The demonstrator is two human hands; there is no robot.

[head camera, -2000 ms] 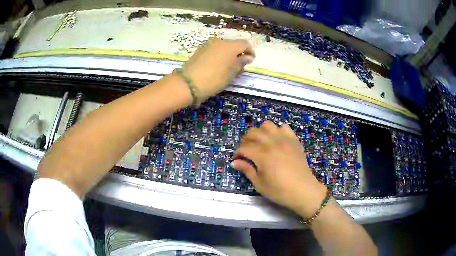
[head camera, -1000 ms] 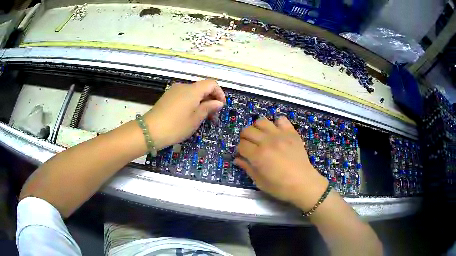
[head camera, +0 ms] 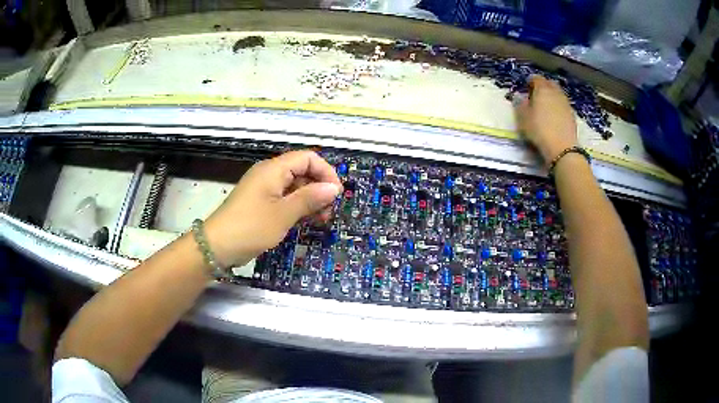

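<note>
The PCB panel (head camera: 441, 236), crowded with blue, red and green parts, lies between the pale conveyor rails. My left hand (head camera: 276, 205) is over the panel's left end, thumb and index fingertips close together; whether a small part is between them cannot be told. My right hand (head camera: 545, 116) is over the back ledge, its fingertips at the heap of small dark cylinders (head camera: 579, 98); whether it grips any is too small to tell. The hand and forearm hide part of the heap and the panel's right end.
Small white components (head camera: 335, 79) are scattered on the ledge (head camera: 260, 71). A spring (head camera: 154, 195) and rod (head camera: 128, 206) are in the left gap. Another panel (head camera: 670, 252) is at the right, one at the far left edge. A blue bin (head camera: 664, 130), blue crates and clear bags stand behind.
My right hand has moved from the panel to the dark heap. My left hand, earlier over the white parts on the ledge, came back to the panel's left part. The view has shifted slightly.
</note>
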